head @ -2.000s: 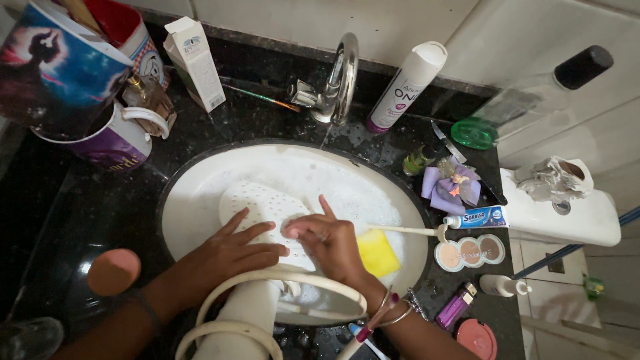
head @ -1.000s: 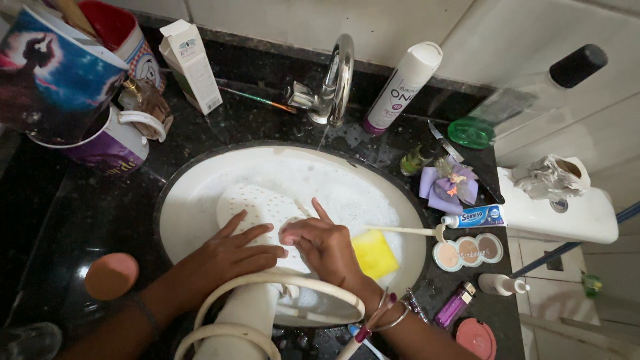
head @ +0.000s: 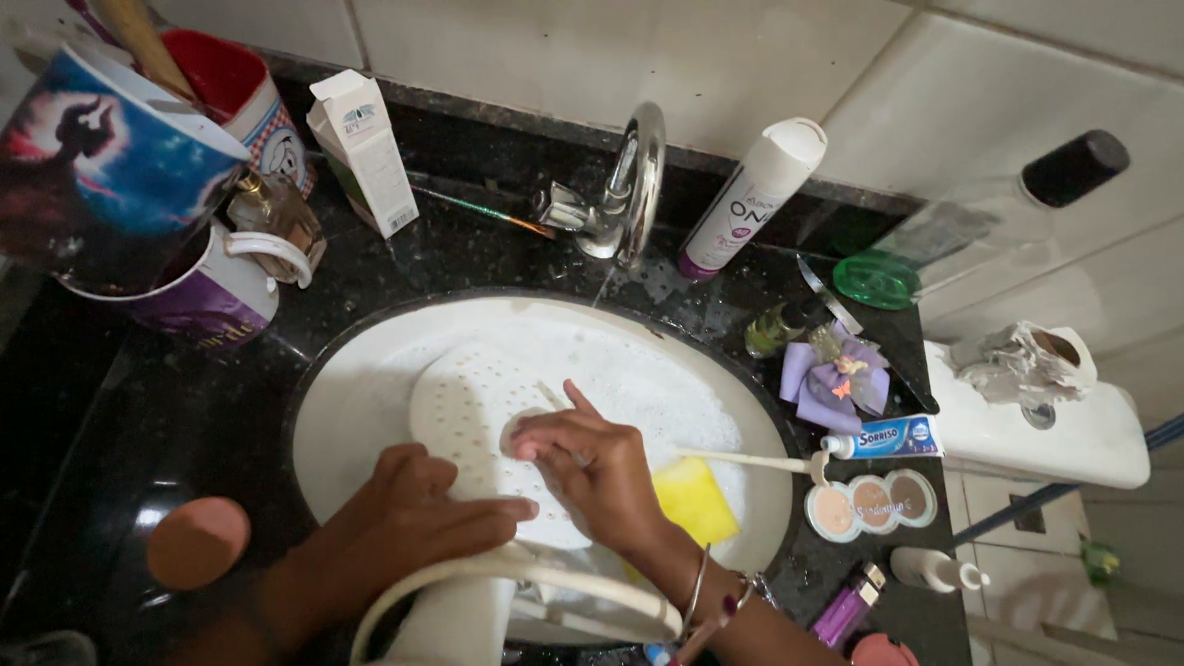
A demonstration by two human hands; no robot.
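Observation:
A white perforated plastic plate, resembling the face of a shower head, lies tilted in soapy water inside the white oval sink basin. Over its lower left part is my left hand, index finger stretched and other fingers curled; whether it grips the plate is hidden. My right hand has its fingertips bunched at a small round pale piece on the plate. A thick white plastic body with a looped white hose extends below the hands. Beside my right wrist, a yellow sponge lies in the suds.
A chrome faucet stands behind the basin. Mugs, a carton and a perfume bottle are at left. Spray can, knife, toothpaste tube and makeup compact sit at right. A thin white tube crosses the rim.
My left hand's fingers, earlier spread over the perforated plate, are now partly curled, with the index finger reaching right. My right hand stays near the middle of the plate.

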